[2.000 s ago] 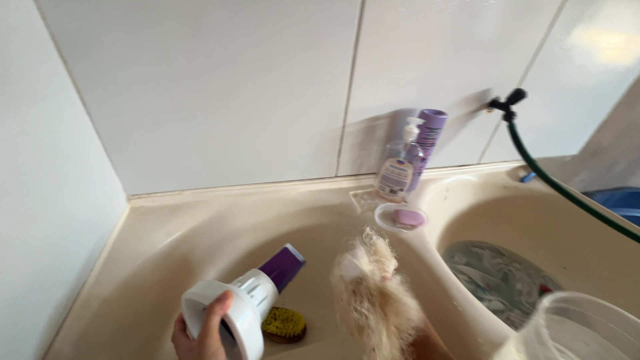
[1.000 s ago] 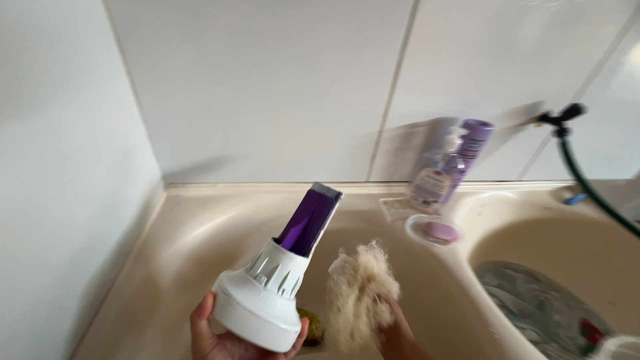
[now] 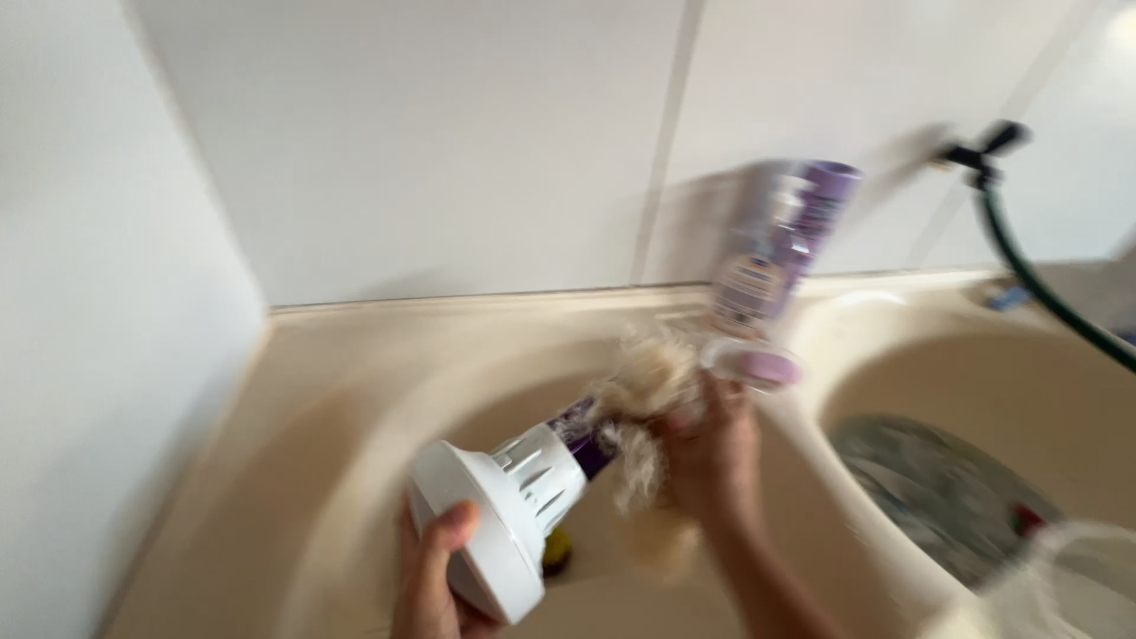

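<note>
My left hand [image 3: 444, 559] grips the wide base of a white plastic device [image 3: 497, 524] with a purple blade-like part [image 3: 590, 444], tilted up to the right. My right hand [image 3: 710, 435] holds a tuft of pale, frizzy fibre [image 3: 648, 377] against the purple part; strands hang below it. The fibre hides the purple part's far end, and blur hides the exact finger grip. Behind the white device a yellow scrubbing brush or sponge [image 3: 556, 550] partly shows in the basin.
A pump bottle [image 3: 750, 288] and a purple bottle [image 3: 821, 213] stand at the back ledge, beside a dish with pink soap [image 3: 770, 368]. A green hose [image 3: 1021, 266] hangs from a black tap fitting [image 3: 981, 155]. The right basin [image 3: 941, 373] holds cloudy water. A clear container [image 3: 1074, 568] is at lower right.
The fibre in my right hand has moved up and now meets the purple part, which stood apart from it before. The white device in my left hand has tilted further to the right.
</note>
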